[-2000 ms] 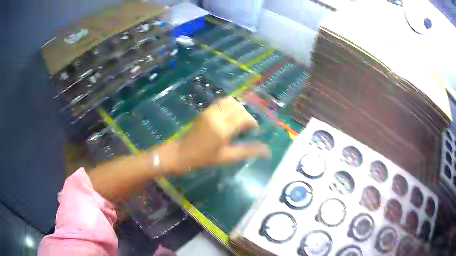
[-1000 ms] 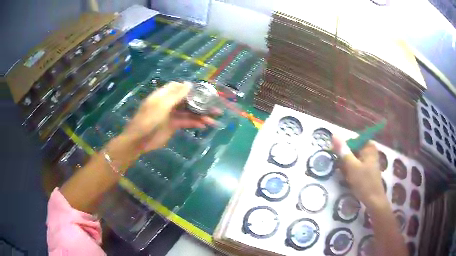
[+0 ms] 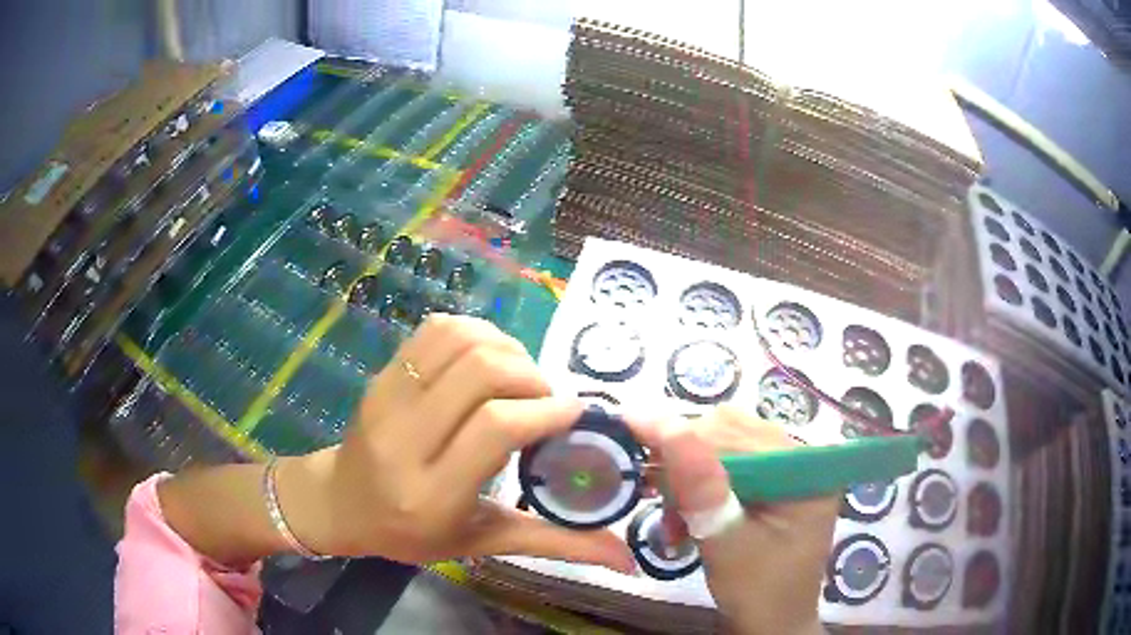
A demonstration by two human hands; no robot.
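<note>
My left hand holds a round speaker driver by its black rim, its pale ring and central dot facing me. My right hand grips a green-handled tool; its thin tip is at the driver's right edge. A white band is on a right-hand finger. Both hands are over the white-faced packing tray. Some of its round pockets hold drivers; others show clusters of small holes. A thin red cord crosses the tray to the tool's rear end.
A clear blister tray with several drivers lies left on the green mat. Loaded blister trays are stacked far left under cardboard. A tall cardboard stack stands behind the white tray. Spare packing trays stand at the right.
My left hand has brought the driver from above the clear tray to the white tray and turned it ring side up. My right hand has moved left, bringing the tool to it.
</note>
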